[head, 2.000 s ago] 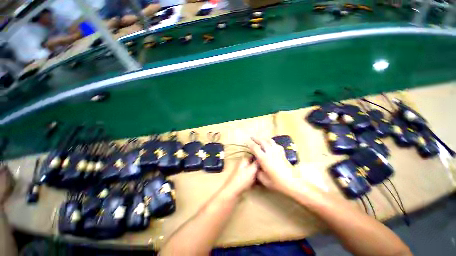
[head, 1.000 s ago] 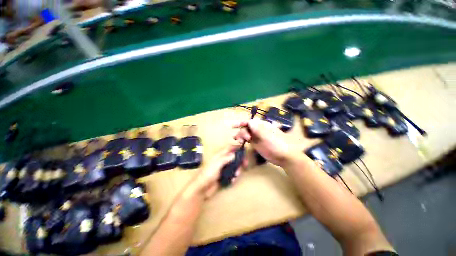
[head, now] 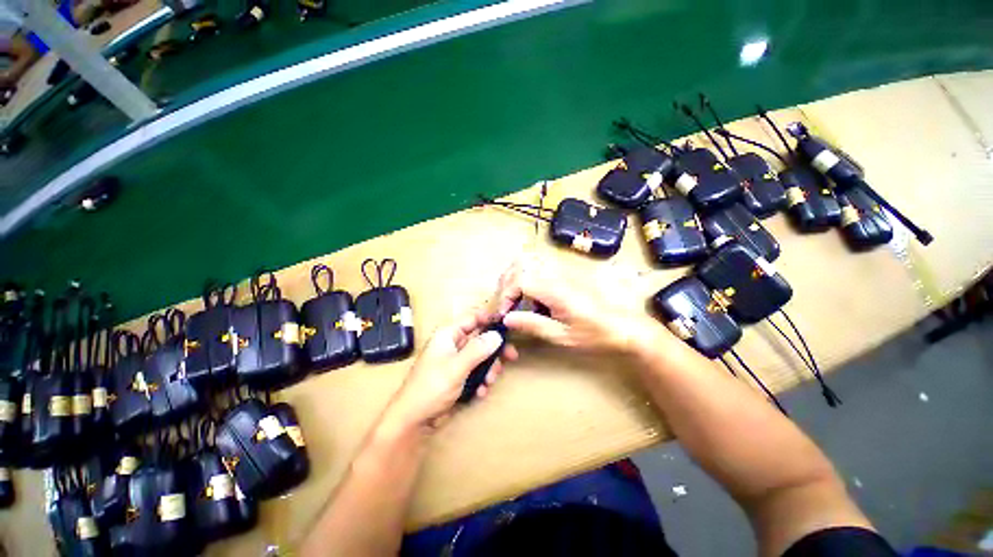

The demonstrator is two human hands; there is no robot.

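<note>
My left hand (head: 455,364) holds a black power bank (head: 481,368) on edge over the middle of the bench. My right hand (head: 550,316) is at the unit's upper end, its fingertips touching or pinching something there; the lead is hidden by the fingers. A single power bank (head: 588,225) with loose leads pointing left lies just beyond my right hand. Rows of power banks with looped cables (head: 384,322) lie to the left, with pale strips and orange-yellow marks.
A group of power banks with loose leads (head: 747,282) lies on the right of the cardboard-covered bench (head: 566,419). A green conveyor (head: 436,141) with a pale rail (head: 327,67) runs behind. One unit (head: 98,194) lies on the conveyor at far left.
The view has shifted. My right hand has come down closer to my left hand at the unit's upper end. Two seconds ago, both hands were beside the left row's end.
</note>
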